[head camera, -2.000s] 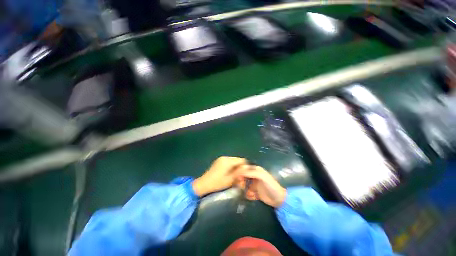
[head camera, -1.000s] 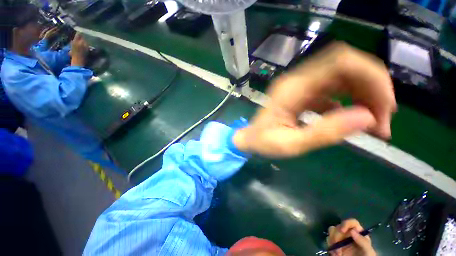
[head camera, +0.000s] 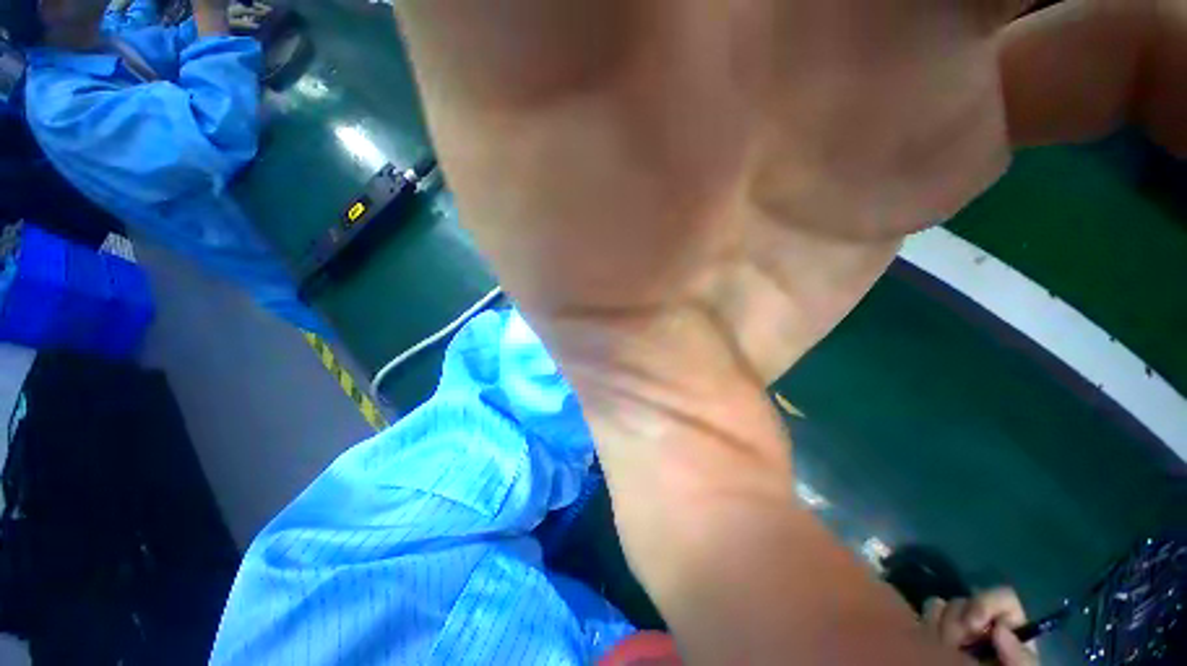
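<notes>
My left hand is very close to the camera and fills the upper middle. It is blurred and cut off by the top edge, so its fingertips and anything in them are hidden. My right hand is small at the bottom right, cut off by the lower edge. It is closed on dark, pen-like tweezers that point right. A loose pile of small dark parts with pale ends lies on the green bench just beyond the tweezers' tip, cut off by the right edge.
A thin black unit with a yellow mark and a pale cable lie on the bench at left. A person in a blue smock sits at upper left. A white strip borders the conveyor. Blue bins stand far left.
My left hand has come much closer to the camera and now hides the fan and the tablet devices. The view has shifted; my right hand still holds the tweezers, now lower and further right in view.
</notes>
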